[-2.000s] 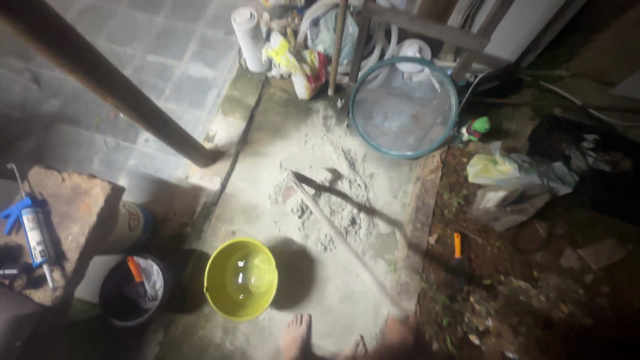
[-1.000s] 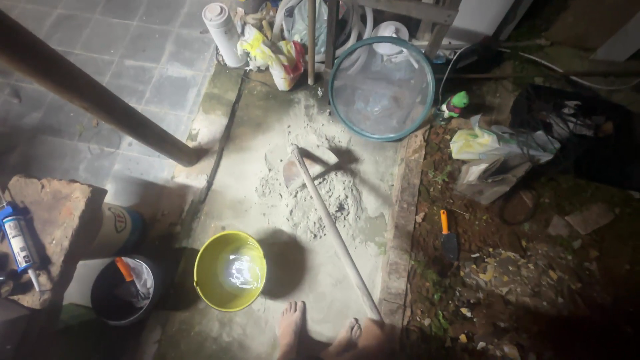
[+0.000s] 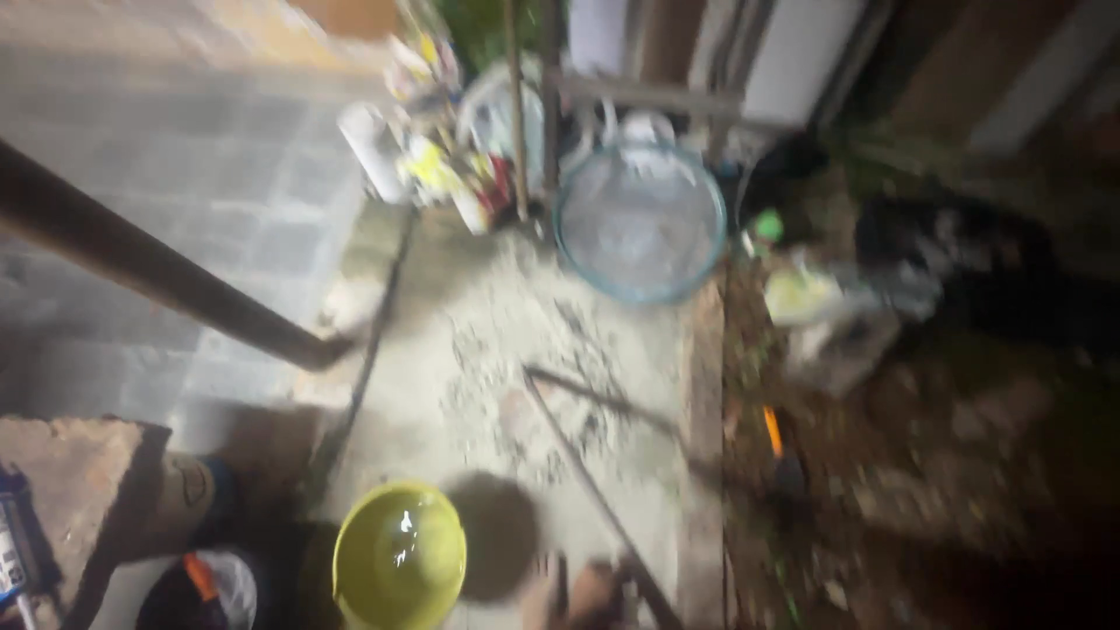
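A long-handled hoe slants up from the bottom edge, its head over a spread heap of grey powdery mix on the concrete slab. Blurred skin-toned shapes lie at the bottom edge beside the handle; the left one looks like a bare foot, while the other could be a hand or a foot. Neither my left hand nor my right hand can be made out clearly, and their grip on the handle is not shown. Left of the feet stands a yellow-green bucket with shiny liquid inside.
A round tub stands at the slab's far end, near bags and a white roll. A dark pole crosses the left. An orange-handled trowel lies on soil at right. At lower left are a rough block and a dark bucket.
The hoe head has shifted over the heap, and the mix lies more spread out than one second ago. The view has moved and blurred.
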